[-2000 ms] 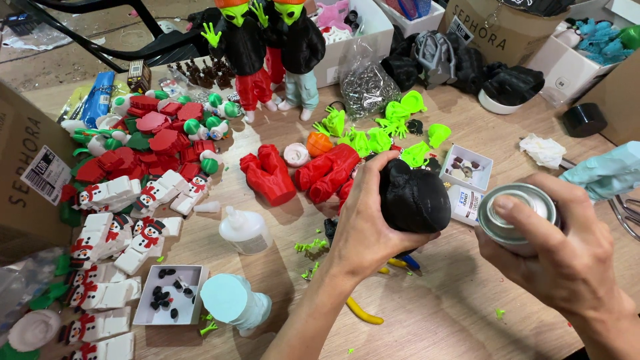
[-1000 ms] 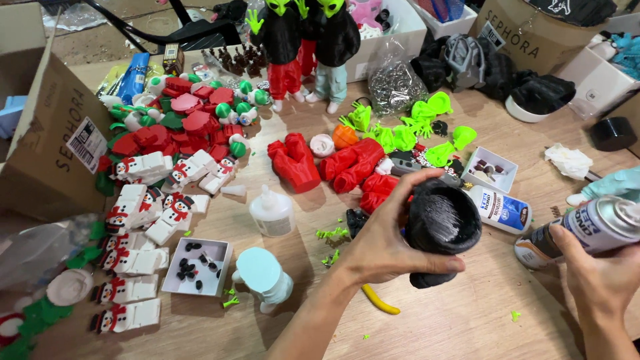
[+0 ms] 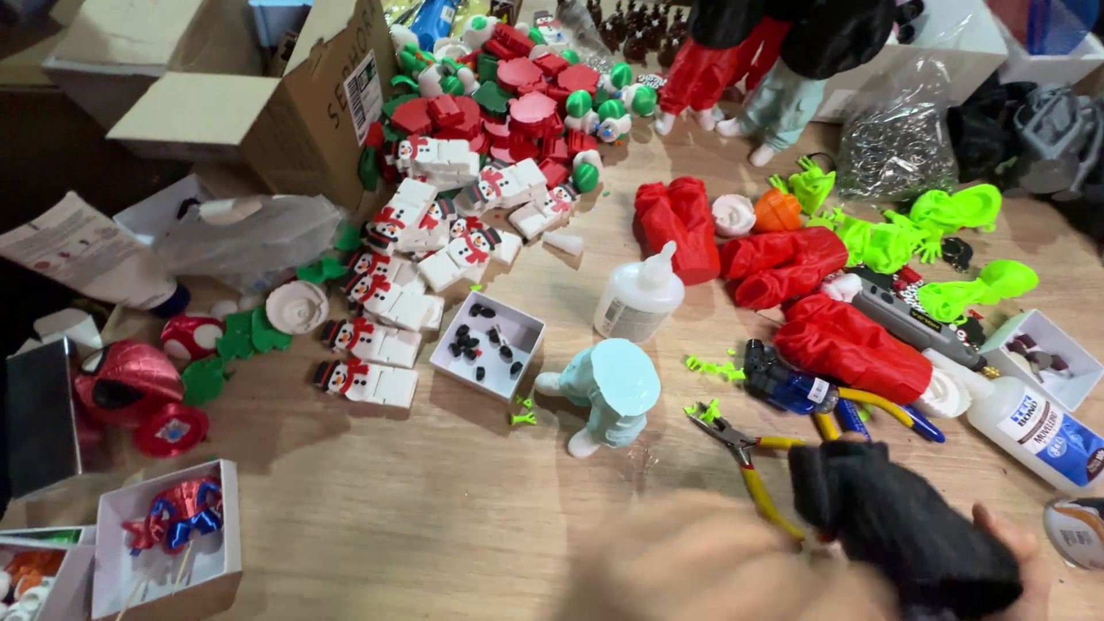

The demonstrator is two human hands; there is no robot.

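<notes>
A hollow black figure part (image 3: 914, 526) is at the lower right. My right hand (image 3: 1018, 543), partly hidden behind it, holds its right side. My left hand (image 3: 716, 561) is a blur at the bottom edge, just left of the black part; whether it grips anything is unclear. Yellow-handled pliers (image 3: 750, 457) lie on the table behind the hands, jaws beside green scraps. A pale blue legs part (image 3: 608, 392) stands near a white squeeze bottle (image 3: 638, 297). At the right edge, part of a can (image 3: 1074, 530) shows, near a glue bottle (image 3: 1039, 435).
A small white box of black pieces (image 3: 487, 345) sits left of centre. Snowman pieces (image 3: 371, 341) and red parts (image 3: 517, 112) are heaped at left. Red trouser parts (image 3: 849, 345), a rotary tool (image 3: 914, 319) and lime-green parts (image 3: 880, 241) lie at right. Cardboard boxes (image 3: 319, 112) stand back left.
The spray can has left my right hand, which now holds the black part. My left hand, earlier gripping that part, is blurred beside it. The view has swung left.
</notes>
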